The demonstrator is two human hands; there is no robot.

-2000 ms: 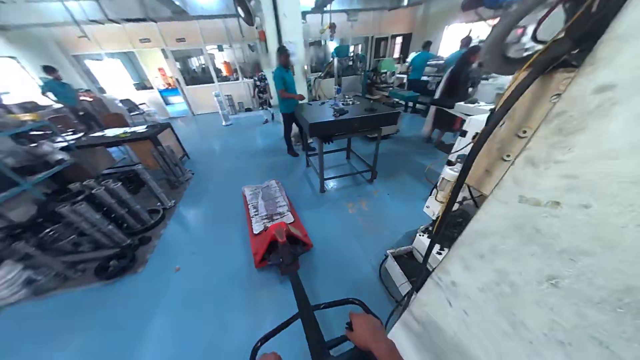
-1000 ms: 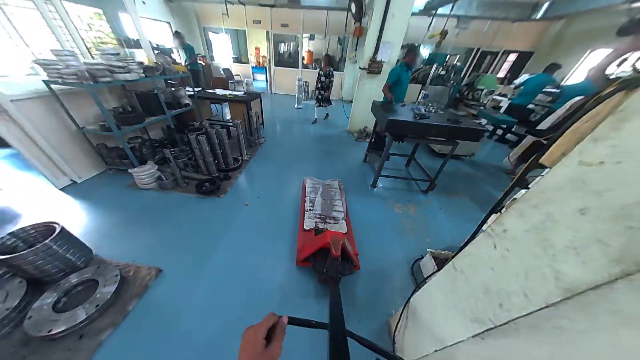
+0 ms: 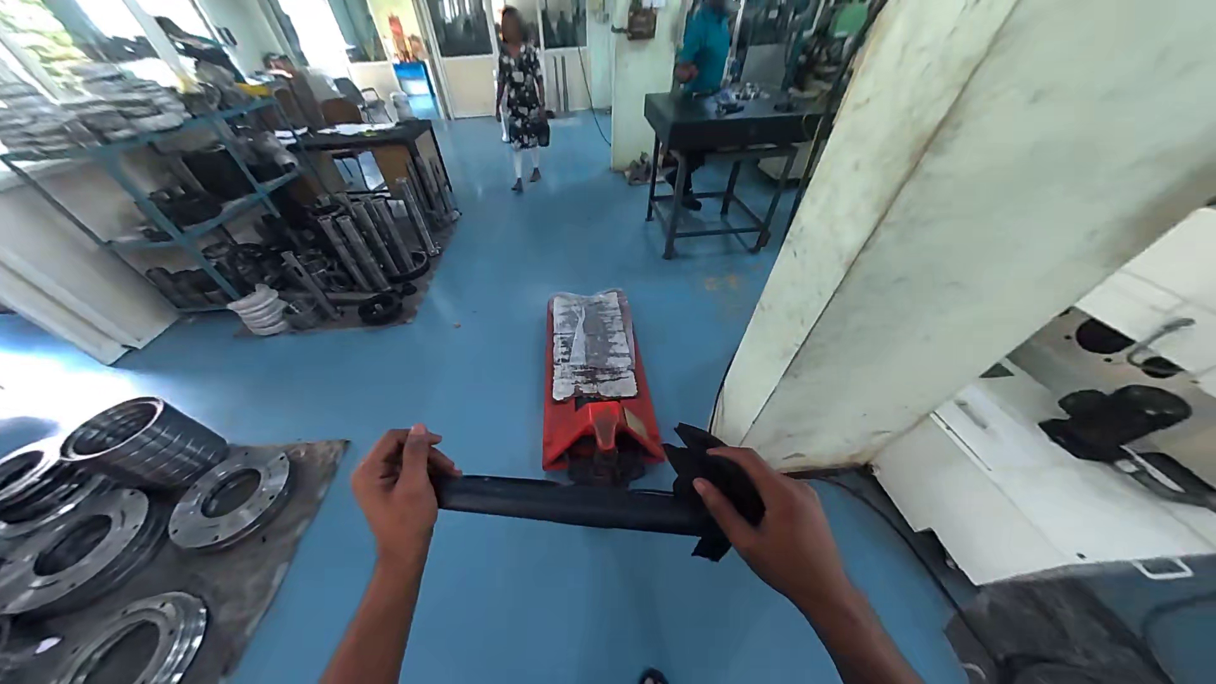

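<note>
A red pallet truck [image 3: 608,418] stands on the blue floor ahead of me, its forks topped by a worn, silvery-white covering [image 3: 594,347]. Across the near side of its base runs a black handle bar [image 3: 570,503]; the join between bar and truck is hidden. My left hand [image 3: 404,484] has its fingers curled at the bar's left end. At the right end, my right hand [image 3: 774,522] grips a black part with ragged, wrapped-looking edges [image 3: 712,484].
A pale pillar [image 3: 855,237] rises close on the right, beside white cabinets [image 3: 1026,475]. Metal flanges [image 3: 233,499] lie on a mat at left, below a blue-green shelf rack [image 3: 171,223]. Ahead are a walking person [image 3: 521,95], a black table [image 3: 731,123] and a person behind it.
Both hands are now in full view on the bar; a second ago only my left hand showed. The pillar fills more of the right side. The view has swung rightward of its left-side objects less than before.
</note>
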